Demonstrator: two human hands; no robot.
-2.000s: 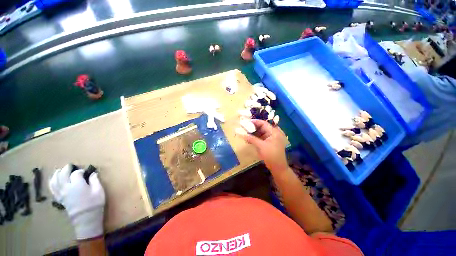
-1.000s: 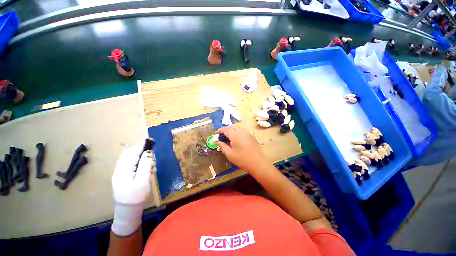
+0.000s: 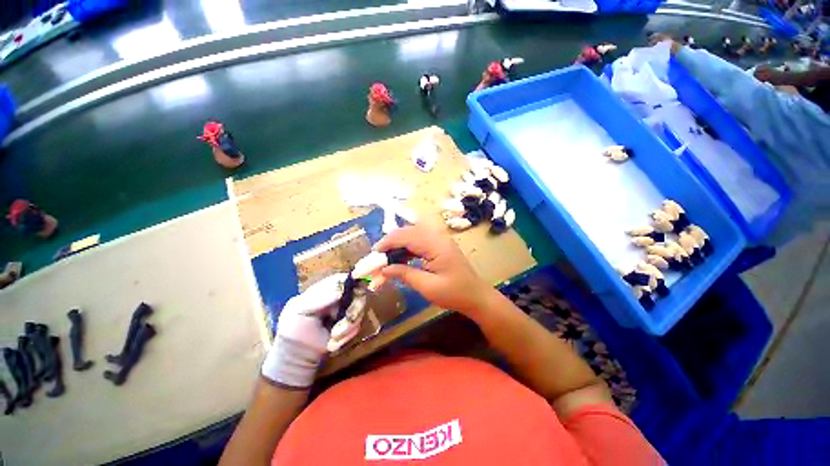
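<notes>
My gloved left hand (image 3: 309, 326) is over the left part of the brown card (image 3: 328, 258) and grips a black limb part (image 3: 347, 293). My bare right hand (image 3: 431, 266) holds a cream-and-black end piece (image 3: 371, 264) against or very near the limb part's upper end. Another cream shape (image 3: 344, 331) shows at my left hand's fingertips. The green-rimmed pot is mostly hidden behind the hands and parts. The card lies on the blue mat (image 3: 273, 285) on the cardboard board (image 3: 300, 196). Cream-and-black end pieces (image 3: 478, 196) are clustered on the board's right side.
Black limb parts (image 3: 36, 359) lie on the beige surface at left. A light-blue tray (image 3: 537, 196) with end pieces stands at right, beside another blue crate (image 3: 760, 205). Red-topped figure parts (image 3: 380, 105) stand on the green belt (image 3: 291, 100). Another person's sleeve (image 3: 746, 100) shows at upper right.
My left hand has moved right with the black part, over the brown card. My right hand has lifted its piece from the green pot to meet it. The view has shifted slightly.
</notes>
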